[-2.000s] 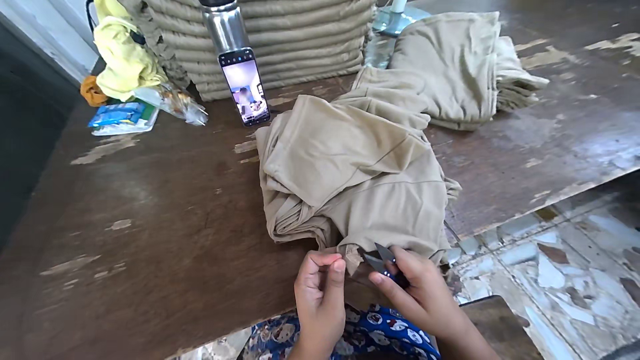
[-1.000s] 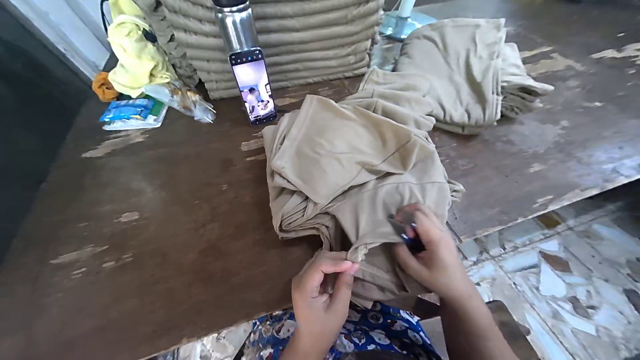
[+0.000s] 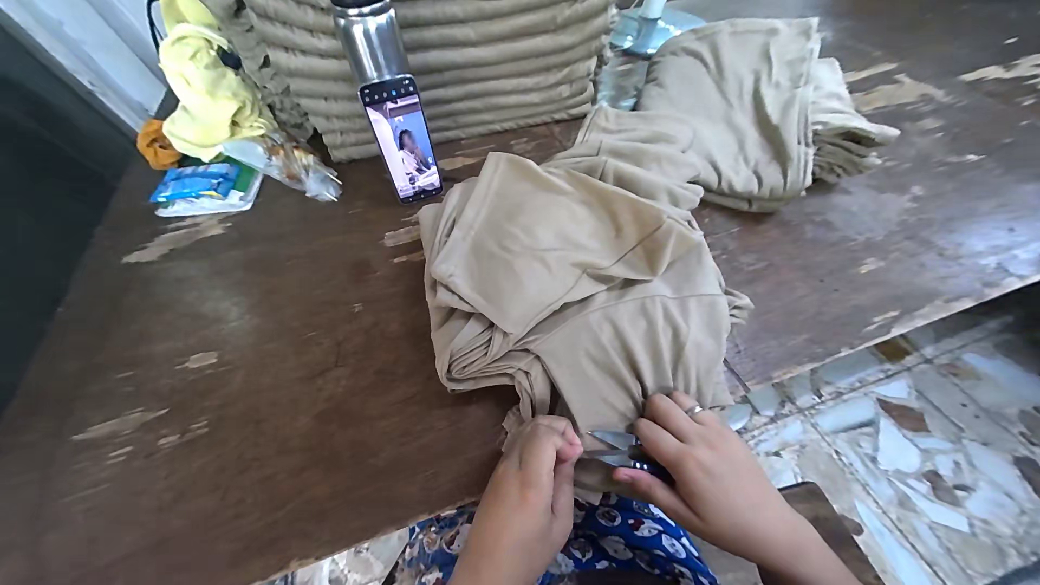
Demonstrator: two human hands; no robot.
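Observation:
A heap of beige fabric garments (image 3: 569,244) lies at the table's front edge, its near part hanging toward my lap. My left hand (image 3: 540,463) pinches a bit of the beige fabric between thumb and fingers. Close to its right, my right hand (image 3: 691,463) holds small thread snips (image 3: 613,447), with their blades apart and pointing at my left fingertips. The handles are mostly hidden under my right fingers, which also rest against the cloth. A ring is on one right finger.
On the worn wooden table (image 3: 244,366) stand a phone (image 3: 402,138), a steel bottle (image 3: 371,41) and a large stack of beige cloth (image 3: 471,65). Another folded beige pile (image 3: 731,114) is at back right. Yellow cloth (image 3: 207,89) and plastic packets (image 3: 195,183) lie at left.
My right hand has moved down from the cloth toward my left fingertips, and the snips' blades now show apart beside them. My left hand keeps pinching the fabric.

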